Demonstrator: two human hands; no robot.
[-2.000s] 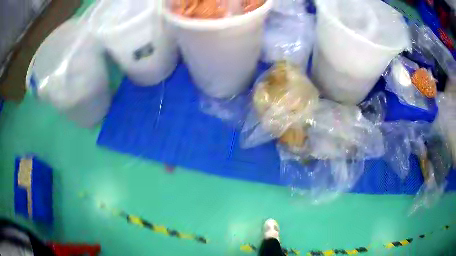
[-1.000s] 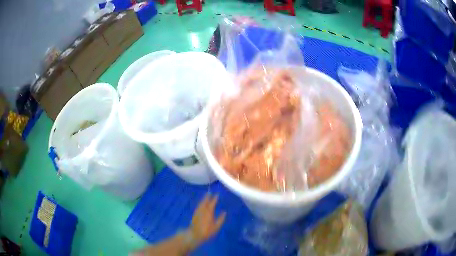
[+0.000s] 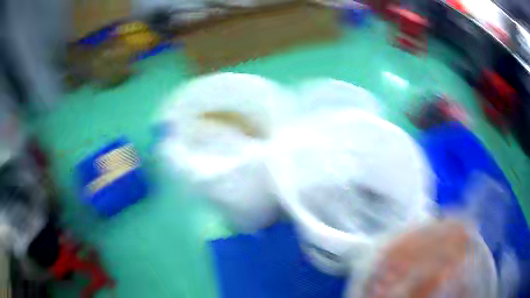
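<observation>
The view is strongly blurred and neither of my hands shows. A large white bucket (image 3: 238,192) stands left of centre with something brownish inside. Another large white bucket (image 3: 348,174) stands beside it at the centre, with greyish content and what looks like a clear liner. A third bucket at the lower right holds orange-pink material (image 3: 427,262) and is cut off by the bottom edge. Part of one more white bucket (image 3: 340,96) shows behind.
A blue mat (image 3: 261,262) lies under the buckets on the green floor (image 3: 168,244). A blue crate (image 3: 116,180) with cream contents stands at the left. Brown boxes (image 3: 267,35) line the back. Red stools (image 3: 497,99) stand at the right, and a red object (image 3: 78,265) is lower left.
The view has swung left, so the buckets now sit further right and the orange-pink one is at the lower right. The hand seen reaching in at the bottom one second ago is gone.
</observation>
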